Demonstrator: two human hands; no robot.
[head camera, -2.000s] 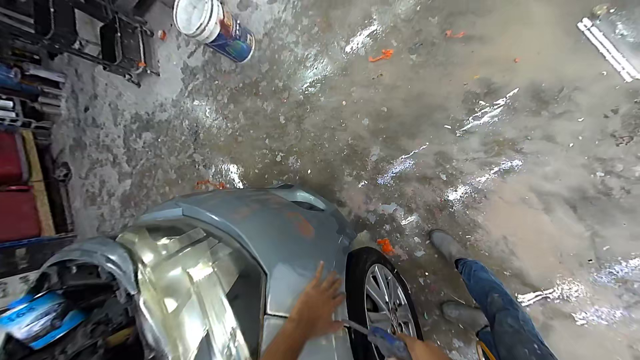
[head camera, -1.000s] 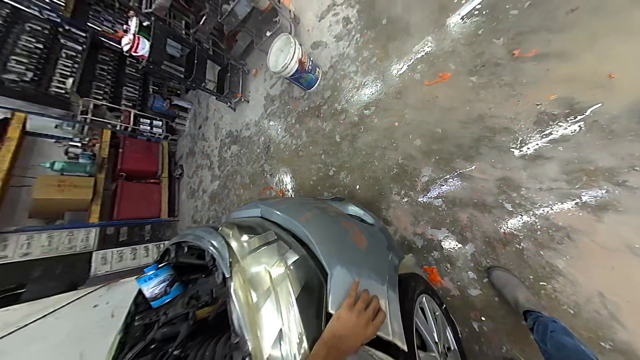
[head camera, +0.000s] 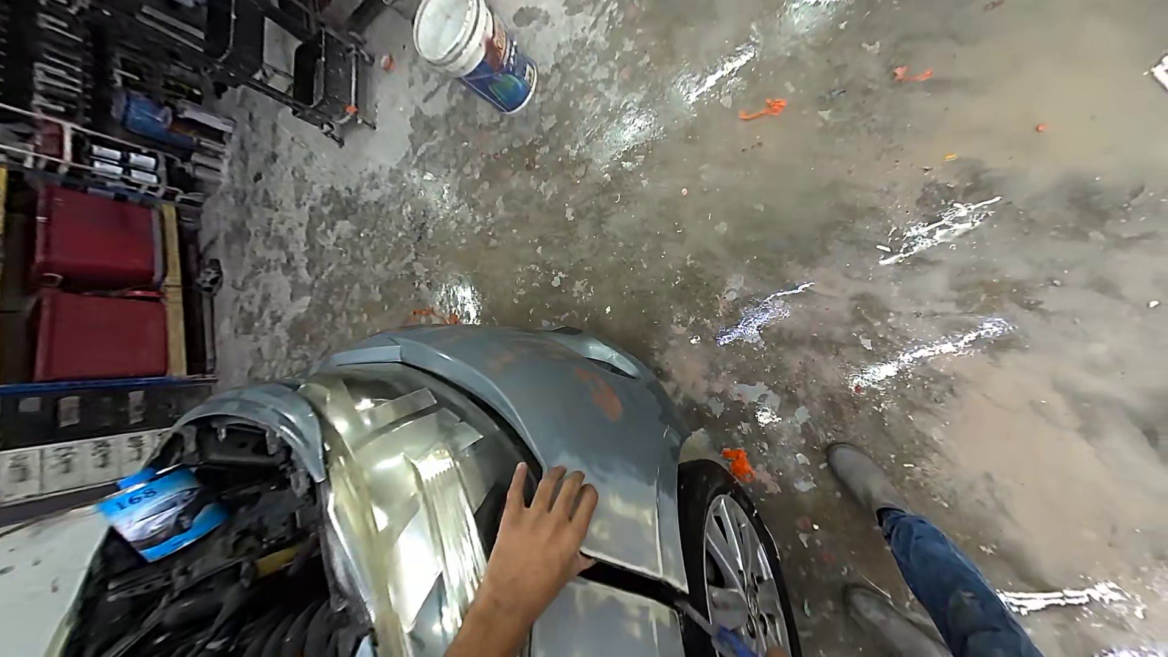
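My left hand (head camera: 540, 538) rests with spread fingers at the edge between the car's taped headlight (head camera: 415, 484) and its grey bumper (head camera: 584, 401). A dark gap runs between the bumper and the fender (head camera: 598, 625), just right of that hand. At the bottom edge, beside the front wheel (head camera: 744, 566), only a fingertip of my right hand (head camera: 776, 651) shows, next to a blue-handled tool (head camera: 730, 639) with a thin shaft reaching toward the gap. The grip on it is mostly out of view. Reddish patches mark the bumper's primed surface.
A person's jeans leg (head camera: 958, 575) and grey boots (head camera: 862, 474) are right of the wheel. A paint bucket (head camera: 474, 55) stands on the wet concrete floor. Red cases (head camera: 100, 333) and shelves line the left. A blue packet (head camera: 164, 511) lies over the open engine bay.
My left hand has moved from the bumper's surface beside the wheel to the headlight edge. The blue-handled tool, out of view one second ago, shows again at the bottom.
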